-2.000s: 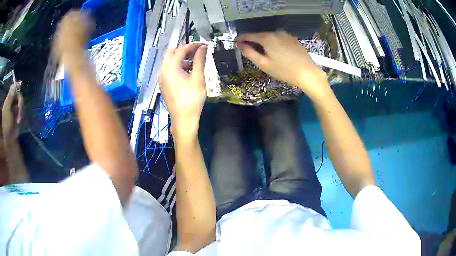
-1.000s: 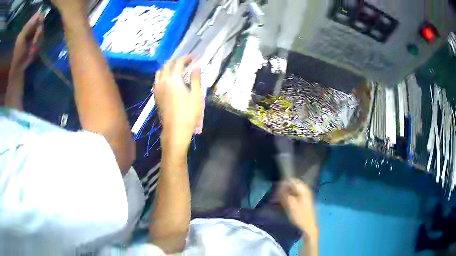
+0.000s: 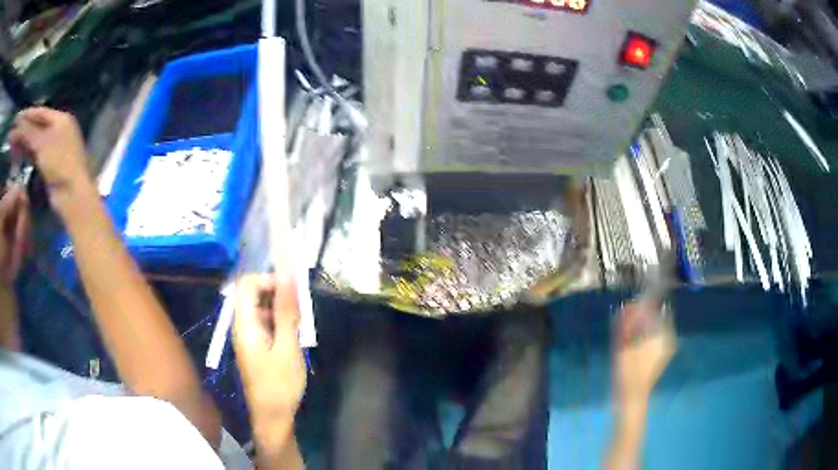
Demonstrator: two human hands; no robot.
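My left hand (image 3: 268,358) is at the lower left, fingers closed around the lower end of a long white strip (image 3: 274,147) that stands up past the blue bin. My right hand (image 3: 643,344) is blurred, below the bench edge near the right strip bundle (image 3: 625,216); whether it holds a strip is unclear. The grey-beige machine (image 3: 533,133) has a dark button panel, a lit red light and a green button. Its working head (image 3: 404,211) is at the left front, with no hand at it.
Scrap offcuts (image 3: 496,257) lie in a heap under the machine. A blue bin (image 3: 246,197) with small white pieces stands at left. Loose strips (image 3: 758,211) lie at right. A neighbour's arm (image 3: 129,303) and hands are at far left. Blue floor (image 3: 717,386) shows below right.
The view has turned and the machine shows more upright. My right hand is now near the right bundle instead of over my lap. A long white strip now stands up from my left hand.
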